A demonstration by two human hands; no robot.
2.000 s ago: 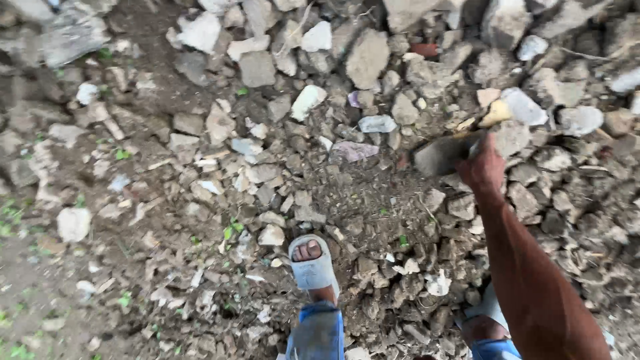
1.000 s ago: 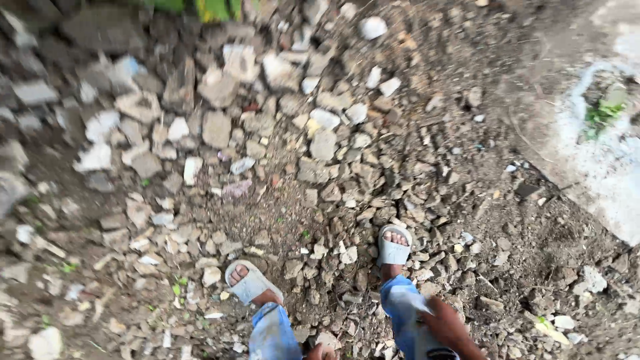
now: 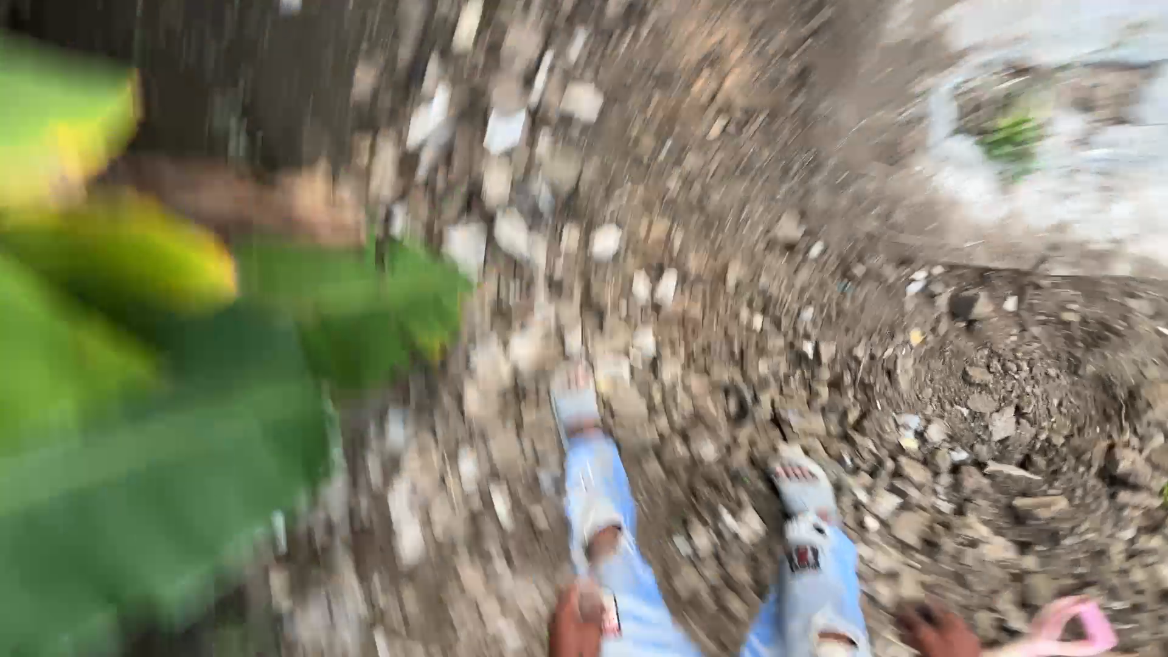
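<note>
My left hand (image 3: 577,622) is at the bottom edge beside the left leg of the torn blue jeans (image 3: 607,511); motion blur hides whether its fingers hold anything. My right hand (image 3: 935,628) is low, to the right of the other leg, partly cut off by the frame. Just right of it shows a pink loop-shaped thing (image 3: 1081,628); whether the hand touches it cannot be made out. Both feet, in pale open-toed sandals (image 3: 805,484), stand on stone rubble (image 3: 712,456).
Large green and yellow leaves (image 3: 164,438) fill the left side, close to the camera. Broken stones cover the uneven ground. A pale slab (image 3: 1086,192) with a small green plant (image 3: 1011,144) lies at the upper right.
The view has swung strongly, bringing the large leaves and pale slab in. Two seconds ago my right hand was reaching out with a flat grey object; now it hangs low, and that object is not seen.
</note>
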